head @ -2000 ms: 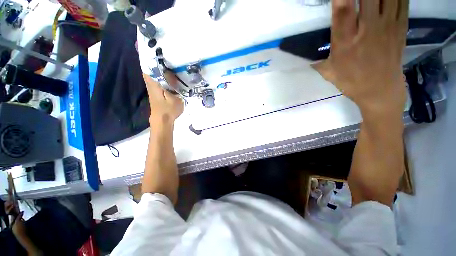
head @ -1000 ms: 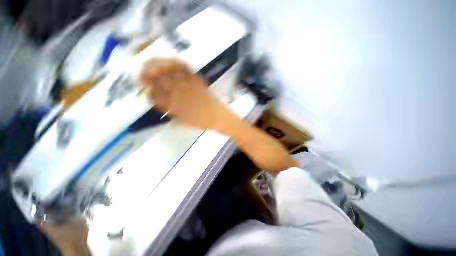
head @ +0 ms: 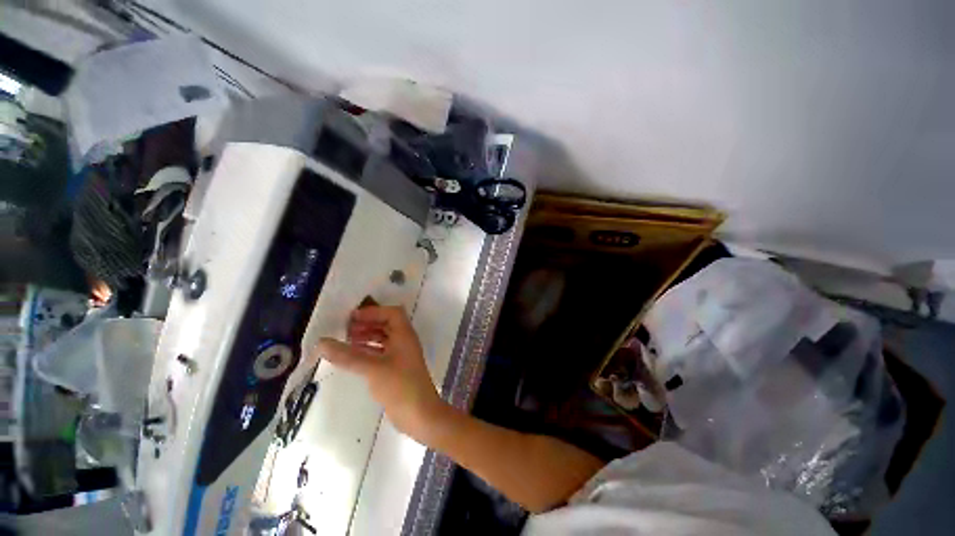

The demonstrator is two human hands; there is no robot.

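The white JACK sewing machine head [head: 236,225] runs down the left half of the picture, with a lit black control panel [head: 274,325] along it. My right hand [head: 379,361] is beside the panel, over the pale area near the table's front edge. Its fingers are curled, and a small dark spot shows at the fingertips; whether they hold it is unclear. Slim black snips [head: 297,411] lie on the machine bed, left of my wrist. Small metal parts [head: 297,518] show at the bottom edge. My left hand is out of the picture.
Black-handled scissors [head: 500,203] lie at the table end by the wall. The table's scale edge [head: 445,419] slants down the middle. An open cardboard box [head: 628,215] and a clear plastic bag [head: 780,382] are at the right. Dark striped cloth [head: 105,241] is behind the head.
The view has swung right towards the wall and the machine's far end. My right hand has moved off the top of the head to beside the panel. My left hand has left the picture.
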